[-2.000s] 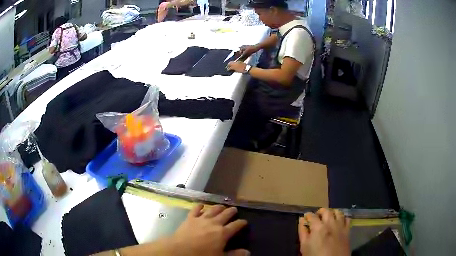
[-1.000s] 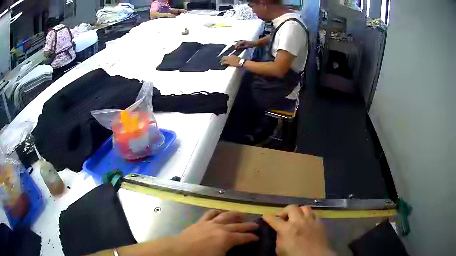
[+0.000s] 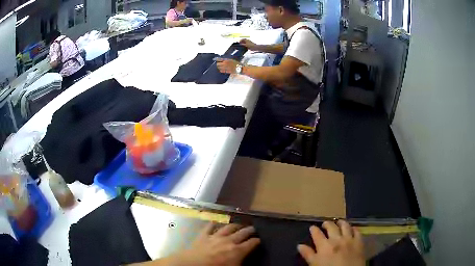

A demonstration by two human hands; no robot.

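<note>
A black fabric panel lies on the silver machine bed, its far edge at the clamp bar and over part of the yellow strip. My left hand rests on the panel's left side, fingers spread. My right hand rests on its right side, fingers spread. Both bare hands press the cloth flat. The panel's near end is cut off by the picture's bottom edge.
Black pieces lie left and right on the bed's sides. A blue tray holds a bagged red-orange tub; a bottle stands left. A large black fabric heap lies beyond. A person sits at the table.
The panel was bunched between my close-set hands a second ago. It now lies flat up to the bar, covering part of the yellow strip, and my hands are farther apart.
</note>
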